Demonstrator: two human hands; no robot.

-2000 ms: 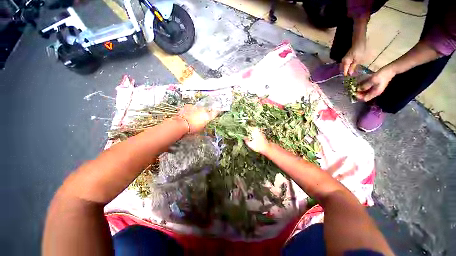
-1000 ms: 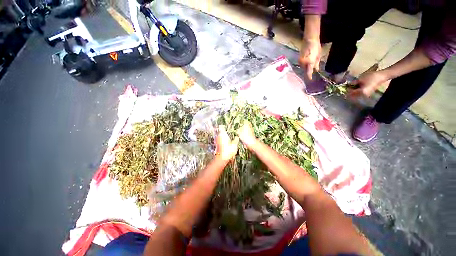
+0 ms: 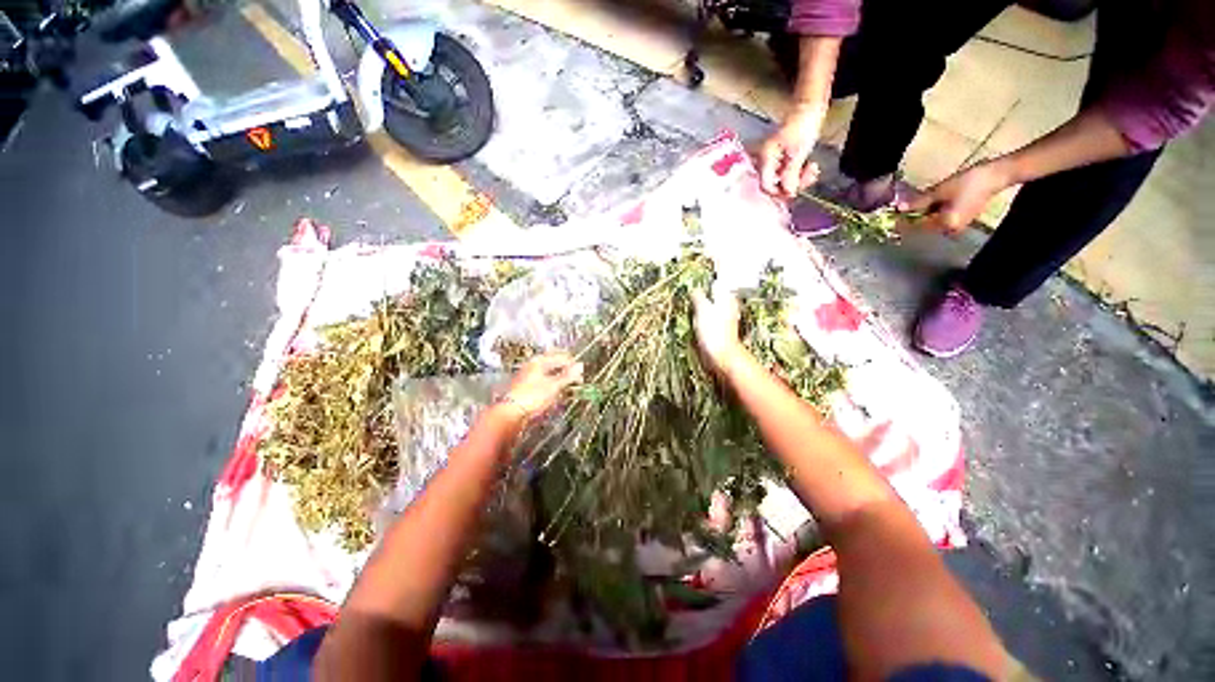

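My right hand (image 3: pixel 716 323) is closed round the leafy upper part of a bundle of green herb stems (image 3: pixel 626 386), whose thin stalks fan down and left. My left hand (image 3: pixel 540 384) has its fingers closed at the left side of the stalks, seemingly on a thin stalk. More green herb lies under and right of the bundle. Yellow-brown dried herb (image 3: pixel 333 433) lies at the left of the pale pink-white cloth (image 3: pixel 879 400). Clear plastic bags (image 3: pixel 544 307) lie in the middle, one partly behind my left forearm.
A person squats at the upper right, holding a small sprig (image 3: pixel 873 224) in two hands, with purple shoes (image 3: pixel 950 321) beside the cloth. A white scooter (image 3: pixel 267 113) stands on the grey pavement at the upper left, near a yellow line (image 3: pixel 433 187).
My hands, together at the stems a second ago, are now apart: left lower left, right up and right. The stalks are spread between them. The view has shifted slightly.
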